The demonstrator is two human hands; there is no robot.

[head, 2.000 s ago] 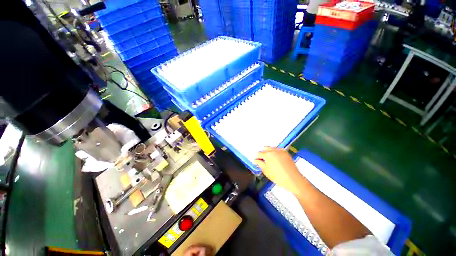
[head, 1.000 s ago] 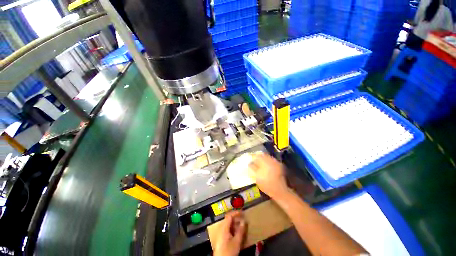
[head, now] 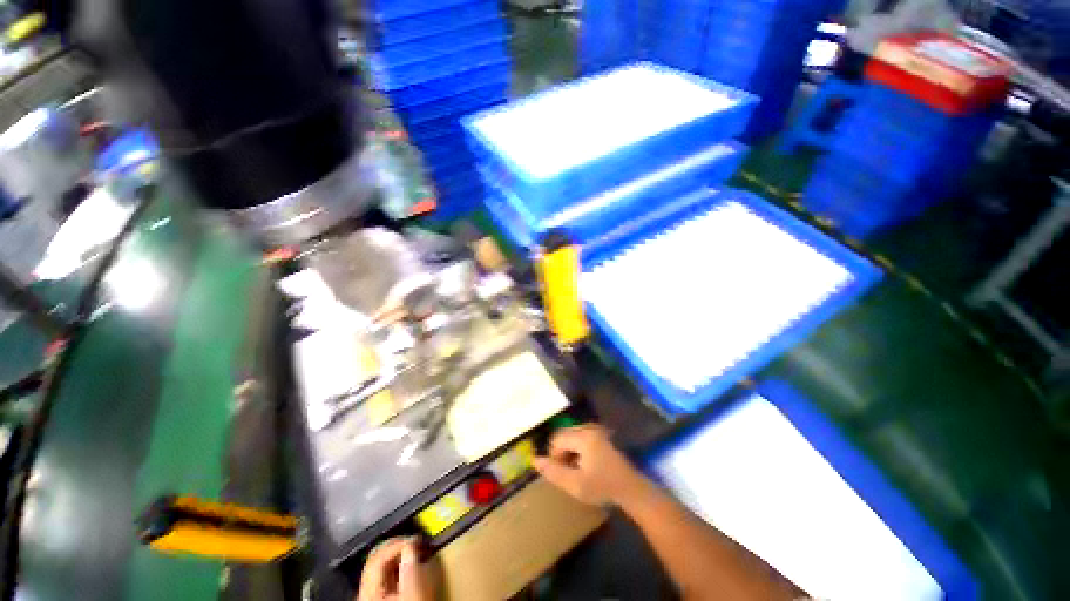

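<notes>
My right hand (head: 581, 463) is at the right end of the machine's front panel, beside the green start button (head: 563, 425), partly covering it. My left hand (head: 397, 572) is at the panel's left end, at the bottom of the view. Both hands are blurred, and I cannot tell if either holds a part. The red emergency stop button (head: 482, 488) and the cardboard pad (head: 516, 546) lie between them. The fixture (head: 428, 335) sits on the base plate (head: 352, 493) under the black welding head (head: 252, 106). The pale pad (head: 505, 405) lies at the plate's right front.
Blue trays of white parts (head: 725, 294) stand on the right, one lower (head: 798, 493) near my right arm. Yellow-and-black light curtain bars stand right (head: 563, 290) and left (head: 223, 531). The green conveyor (head: 200, 399) runs on the left. Blue crates (head: 440, 71) are stacked behind.
My right hand has moved from over the pale pad back to the panel's right end. My left hand has moved from the cardboard pad to the panel's left end. The view has turned right.
</notes>
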